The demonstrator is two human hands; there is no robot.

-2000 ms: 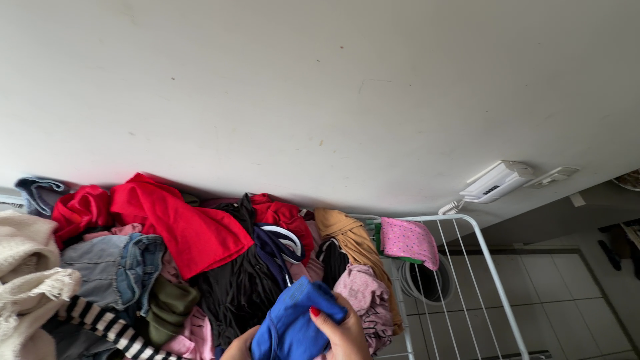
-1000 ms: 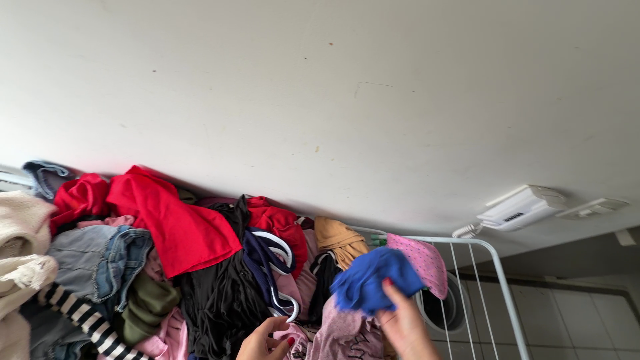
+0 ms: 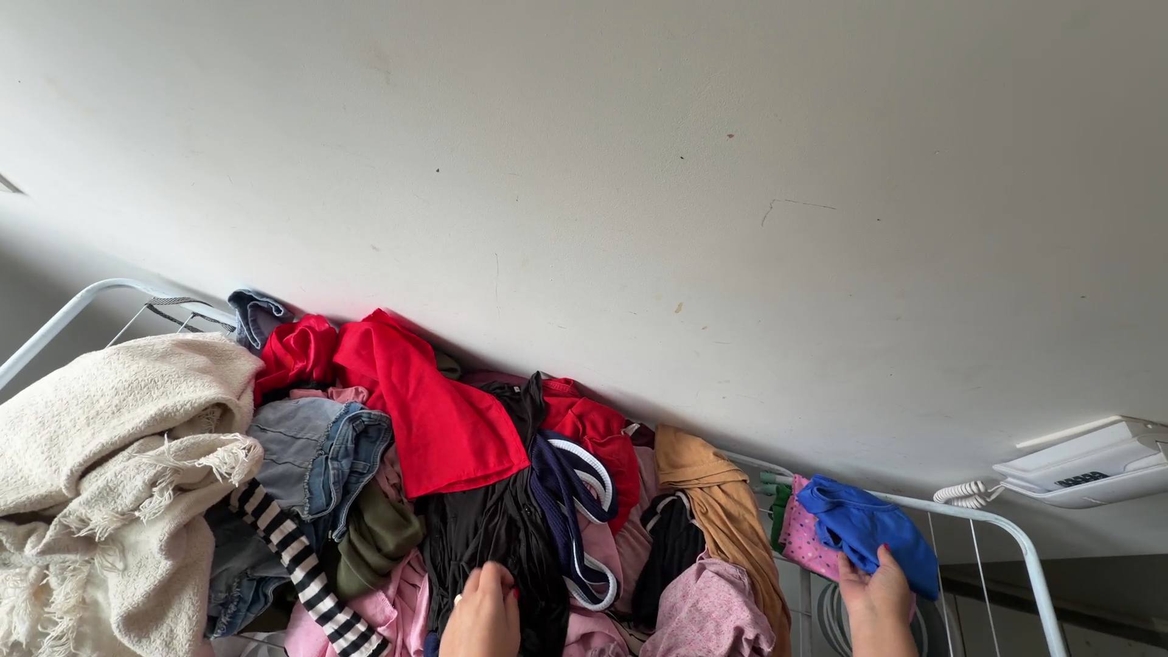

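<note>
My right hand [image 3: 878, 593] is at the right end of the rack, its fingers on the lower edge of a folded blue garment [image 3: 867, 529]. That garment lies over a pink dotted cloth [image 3: 808, 538] on the rack. My left hand [image 3: 485, 613], its fingers curled, is on or just over a black garment [image 3: 493, 538] at the bottom middle; whether it grips the fabric is hard to tell. Around it are a red cloth [image 3: 420, 411], a navy piece with white trim [image 3: 570, 511], a mustard garment [image 3: 716, 497] and a pink patterned garment [image 3: 712, 611].
The white metal drying rack [image 3: 1022, 538] stands along a pale wall [image 3: 584, 201]. A cream fringed blanket [image 3: 119, 429], denim pieces [image 3: 315, 447] and a striped cloth [image 3: 306, 561] are heaped at left. A white intercom handset [image 3: 1086, 465] with a coiled cord hangs on the wall at right.
The blue garment was in both hands, then in my right hand over the heap; now it lies on the pink dotted cloth at right. My left hand has moved left onto the black garment.
</note>
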